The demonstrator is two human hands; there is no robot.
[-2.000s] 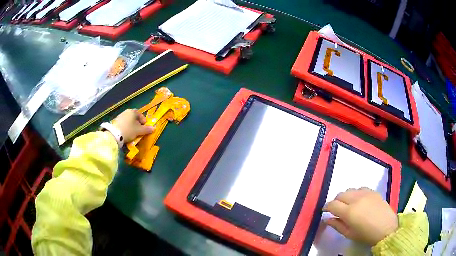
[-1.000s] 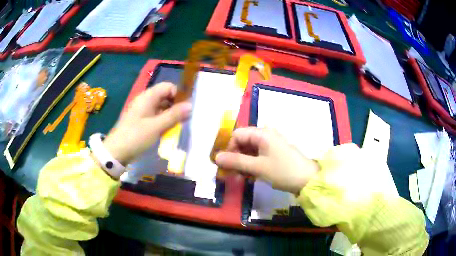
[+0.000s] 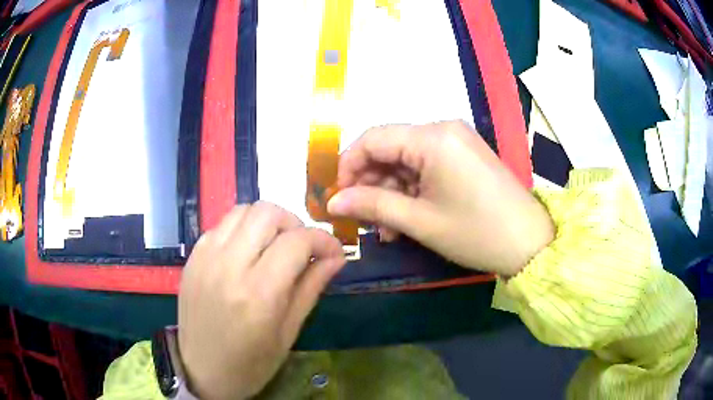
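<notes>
My right hand (image 3: pixel 438 187) grips the lower end of an orange flex cable (image 3: pixel 332 94) between thumb and fingers. The cable runs upright over the white back of the right display panel (image 3: pixel 281 117). My left hand (image 3: pixel 254 289) is at the panel's lower edge with its fingertips together, beside the cable end and the connector (image 3: pixel 351 251). Whether the left fingertips hold anything is hidden. A second flex cable (image 3: pixel 80 94) lies on the left display panel (image 3: pixel 141 156). Both panels sit in the red foam tray (image 3: pixel 219 141).
A loose pile of flex cables (image 3: pixel 14 148) lies at the far left. Pale liner sheets (image 3: pixel 582 101) with a black tape piece (image 3: pixel 551 160) lie right of the tray. Scrap liner (image 3: pixel 676 148) is at the far right. The dark green mat (image 3: pixel 352 316) shows along the front.
The view has moved closer over the tray. One flex cable now lies on the left panel. The other has moved onto the right panel, with both my hands at its lower end.
</notes>
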